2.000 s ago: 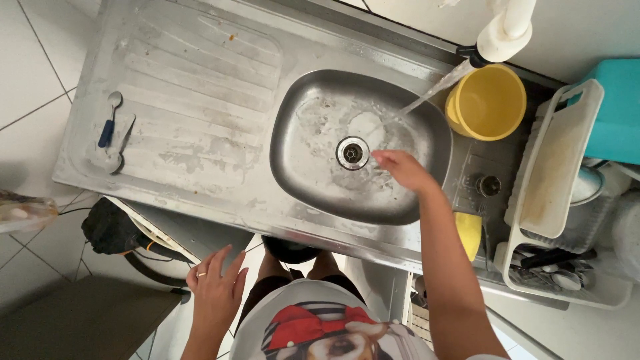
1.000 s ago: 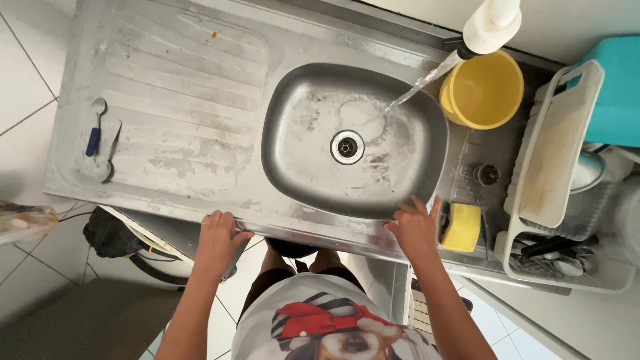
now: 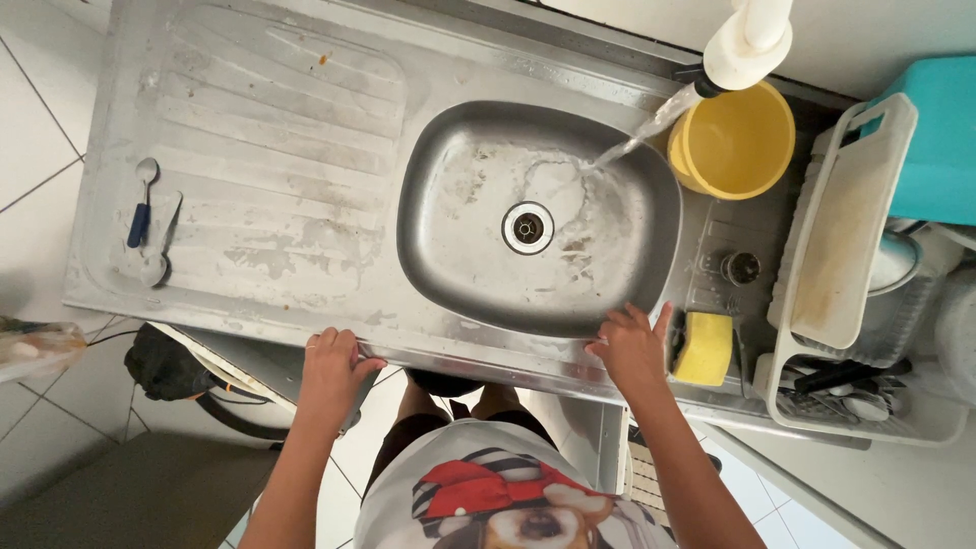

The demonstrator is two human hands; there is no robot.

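Observation:
My left hand [image 3: 333, 370] rests on the front edge of the steel sink counter [image 3: 450, 347], left of the basin. My right hand [image 3: 634, 347] lies on the front rim of the basin [image 3: 457, 252], its fingers spread and nothing held. Just right of it sits a yellow sponge [image 3: 704, 348]. Water runs from the white faucet [image 3: 747, 49] into the basin, landing behind the drain strainer [image 3: 528, 228]. Two spoons, one with a blue handle [image 3: 138, 225] and one all metal [image 3: 155, 267], lie at the left end of the ribbed drainboard [image 3: 282, 152].
A yellow tub [image 3: 733, 141] stands behind the basin's right side. Farther right are a dark round stopper-like item [image 3: 740, 268], a white dish rack [image 3: 785, 404] with cutlery and dishes, a white tray [image 3: 850, 229] and a turquoise container [image 3: 938, 145]. A cabinet door stands ajar below the counter.
My right hand has moved from over the basin near the drain to its front rim. My left hand has come up onto the counter's front edge. The sponge shows more fully.

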